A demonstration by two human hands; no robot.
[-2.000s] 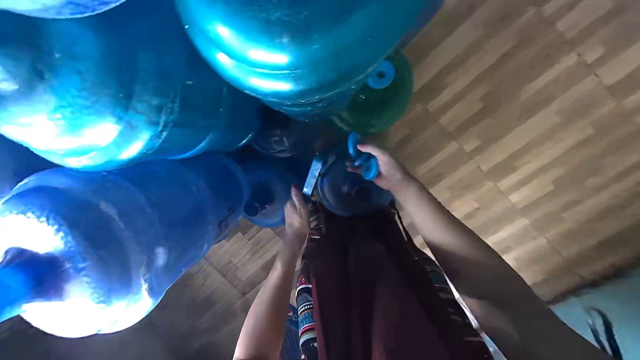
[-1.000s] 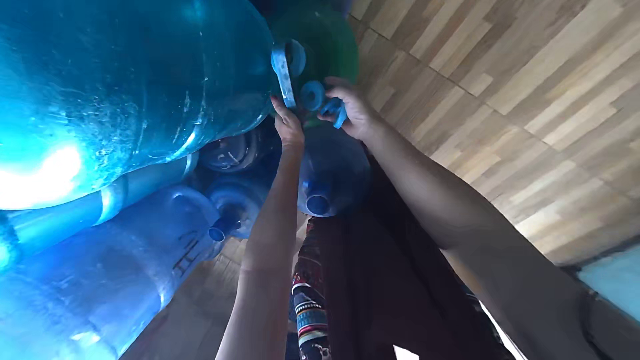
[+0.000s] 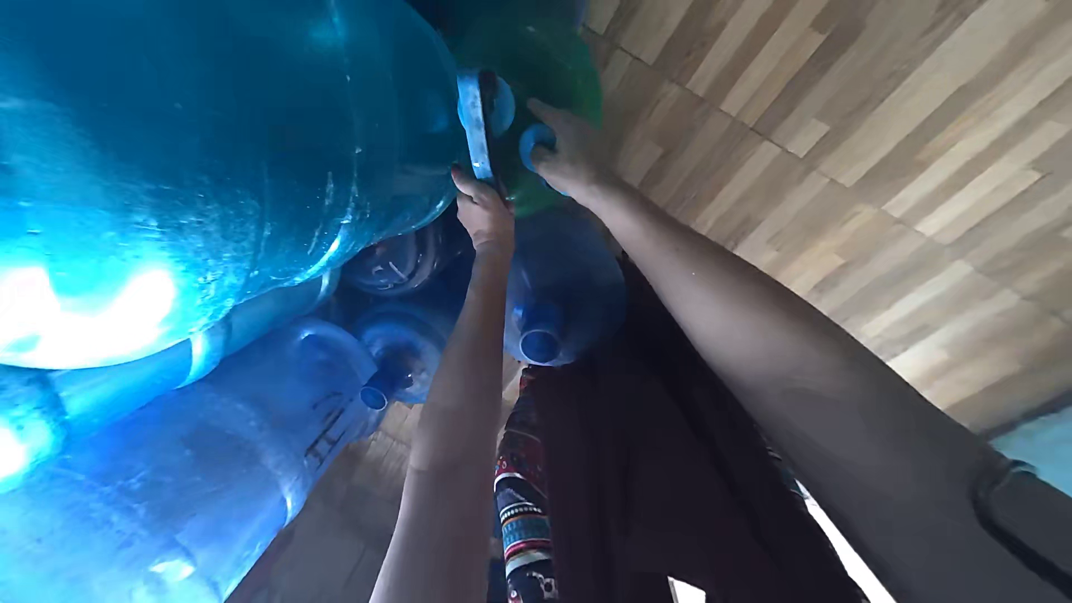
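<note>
My left hand (image 3: 486,208) grips the lower end of a light-blue tool with a dark edge (image 3: 476,126), whose exact kind I cannot tell. The tool stands against a round blue cap (image 3: 502,107) over a green plastic water jug (image 3: 557,63). Just right of it, my right hand (image 3: 569,151) holds a blue plastic cap (image 3: 536,144), its index finger stretched out toward the green jug. Below the hands, a blue water jug (image 3: 569,268) shows its uncapped mouth.
A huge teal water jug (image 3: 209,167) fills the upper left. Under it lies a blue jug (image 3: 201,452) with dark marks, beside another uncapped blue jug (image 3: 414,335). Wood-patterned floor (image 3: 837,167) spans the right side.
Both hands have moved from the nearer blue jug to the green jug behind it. The nearer jug's open mouth has come into view.
</note>
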